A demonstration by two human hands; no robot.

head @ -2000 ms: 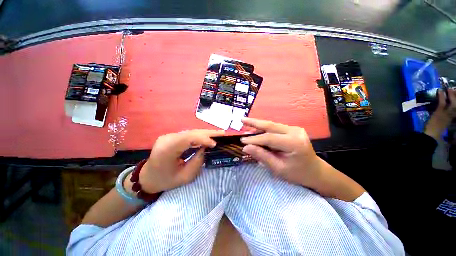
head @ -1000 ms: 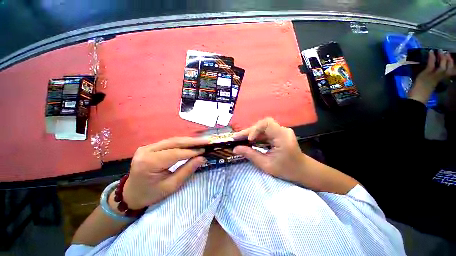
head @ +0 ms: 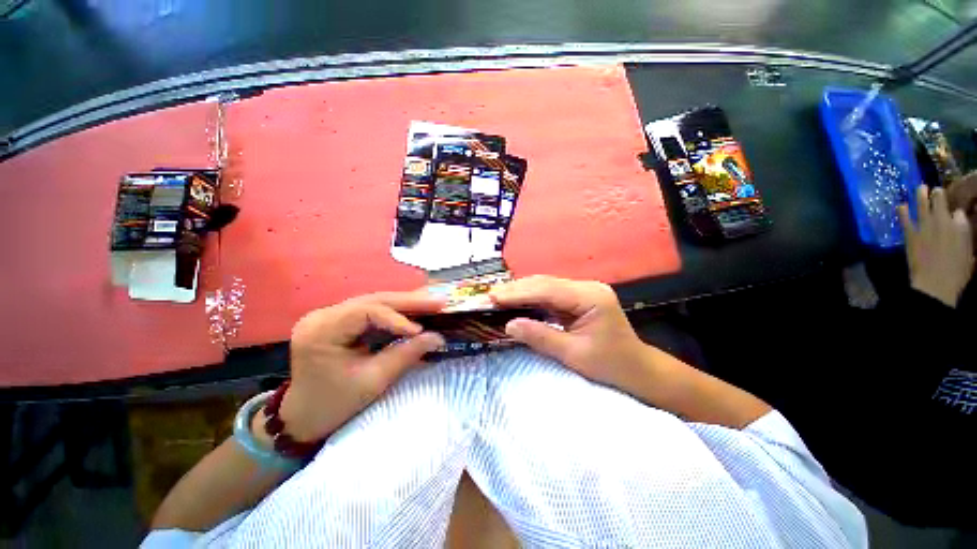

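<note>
My left hand (head: 359, 359) and my right hand (head: 573, 327) hold a black carton with orange stripes (head: 471, 328) between them, close to my lap. The carton's top panel with a light and yellow print stands up between my hands. My fingers cover both carton ends. Flat black blanks with white flaps (head: 455, 198) lie in a loose stack on the red mat (head: 321, 204), just beyond my hands.
Black cartons with a white flap (head: 161, 231) lie at the left by the mat's taped seam. A pile with a yellow-orange picture (head: 712, 172) lies right of the mat. A blue tray (head: 846, 139) and another person's hand (head: 941, 249) are at the far right. A metal rail (head: 429, 59) runs behind.
The carton's printed panel has come into view above my hands, and my right fingers have moved down onto it. The other person's hand has shifted beside the blue tray, uncovering small pieces in it.
</note>
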